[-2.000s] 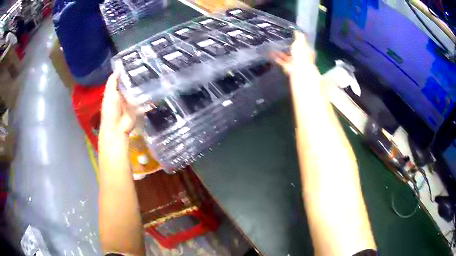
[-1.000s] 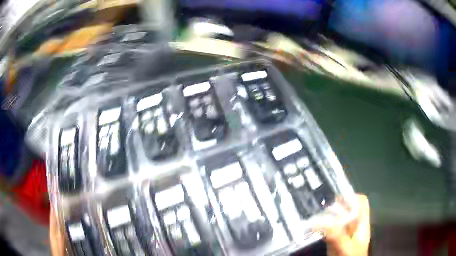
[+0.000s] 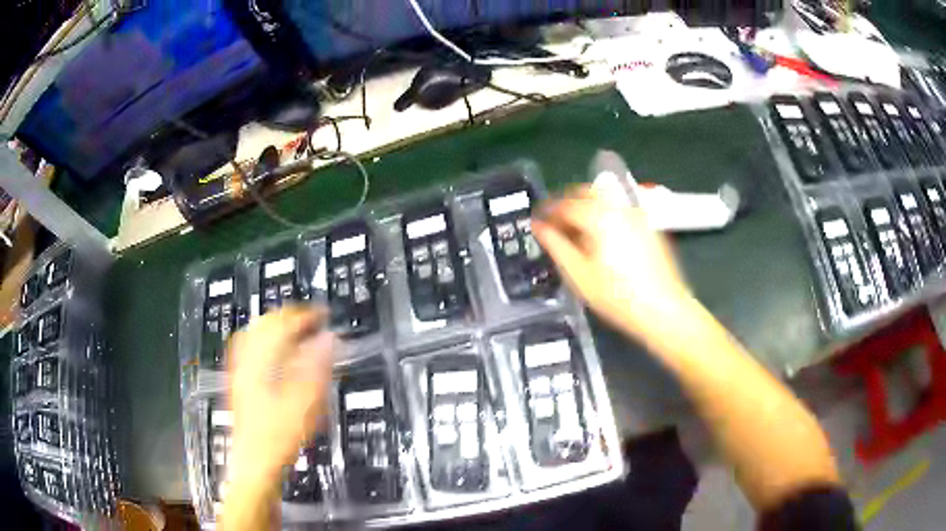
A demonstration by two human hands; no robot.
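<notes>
A clear blister tray [image 3: 405,351] lies flat on the dark green bench in front of me, with two rows of black handheld devices [image 3: 457,423] showing white labels. My left hand [image 3: 280,363] is blurred over the tray's left part and hides some devices; whether its fingers hold anything cannot be told. My right hand [image 3: 596,244] is at the tray's top right corner, its blurred fingertips beside the top right device [image 3: 516,244]. The white scanner [image 3: 685,207] lies on the bench just right of that hand, partly behind it.
Stacked filled trays [image 3: 62,415] stand at the left. Another filled tray [image 3: 814,207] lies at the right. Behind are a white ledge [image 3: 415,135] with a black mouse [image 3: 441,83], a cable loop, a dark ring [image 3: 698,70] and monitors [image 3: 145,78]. A red stool [image 3: 892,384] is at lower right.
The tray in my hands has come down flat onto the bench. My hands have left its edges and are now over it and at its top right. The view has swung round to the right.
</notes>
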